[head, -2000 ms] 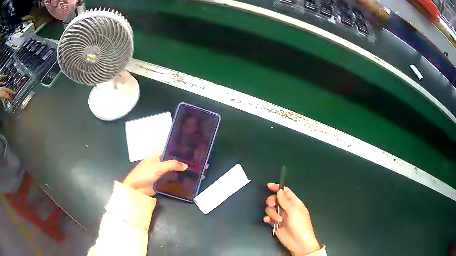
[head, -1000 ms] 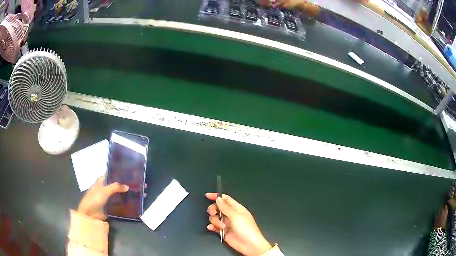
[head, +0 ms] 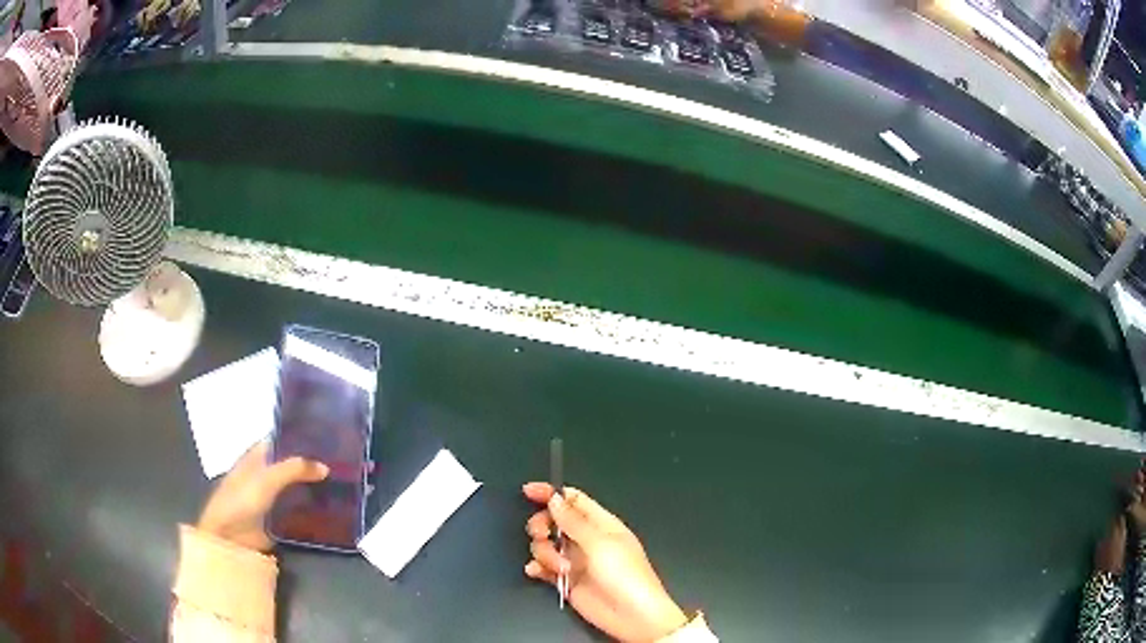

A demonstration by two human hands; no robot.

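A large dark smartphone (head: 329, 421) with a blue-purple edge is held in my left hand (head: 251, 496), with the thumb over its screen. A white paper pad (head: 229, 408) lies partly behind the phone. A white label strip (head: 421, 513) lies on the dark green bench (head: 754, 528), slanted beside the phone's lower right edge. My right hand (head: 597, 565) holds thin tweezers (head: 558, 484) like a pen above the bench, to the right of the strip.
A white desk fan (head: 98, 214) stands at the left, a pink fan (head: 38, 88) beyond it. A worn white rail (head: 540, 312) edges the green conveyor belt (head: 503, 189). Across it are a clear tray (head: 641, 38) of black phones and a person's hand. Another person's arms (head: 1112, 553) show at the far right.
The view has swung right since the oldest frame, so the fan, phone and both hands sit further left. My hands keep the same holds, and little differs from one second ago.
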